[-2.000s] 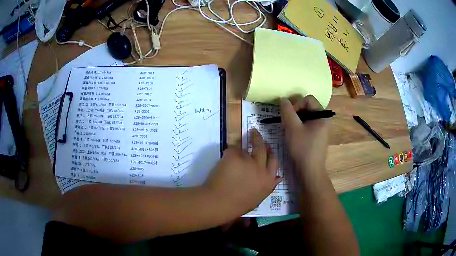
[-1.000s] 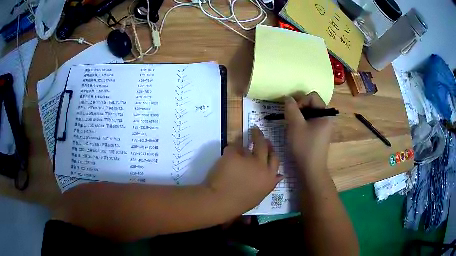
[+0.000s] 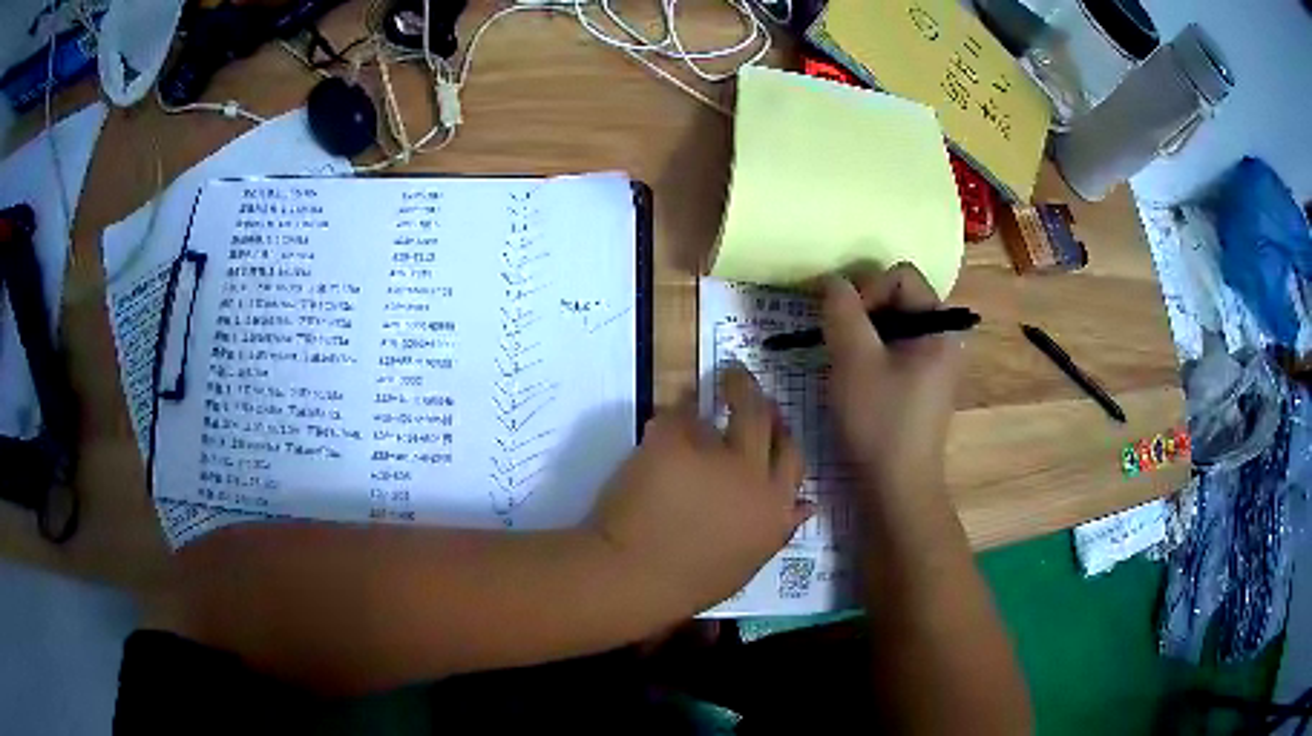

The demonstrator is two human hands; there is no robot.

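Observation:
My right hand (image 3: 895, 360) holds a black pen (image 3: 928, 324), its tip on or close above the upper part of a printed form pad (image 3: 799, 575). My left hand (image 3: 712, 482) lies flat on the form's left side, fingers apart, holding nothing. The pad's pale yellow cover (image 3: 835, 180) is folded back above the form. A clipboard (image 3: 643, 316) lies to the left with a printed list (image 3: 331, 345), which has a column of ticks. My left forearm covers the list's lower edge. The hands hide part of the form's grid.
A second pen (image 3: 1072, 371) lies at right. A yellow notebook (image 3: 950, 86), a red calculator (image 3: 973, 201), a small brown-orange box (image 3: 1046, 237) and a grey-white bottle (image 3: 1144, 115) stand or lie upper right. White cables (image 3: 684, 43) and a round black object (image 3: 341, 115) are at the back.
The pen and my right hand have shifted slightly to the right along the form. My left hand stays in place on it.

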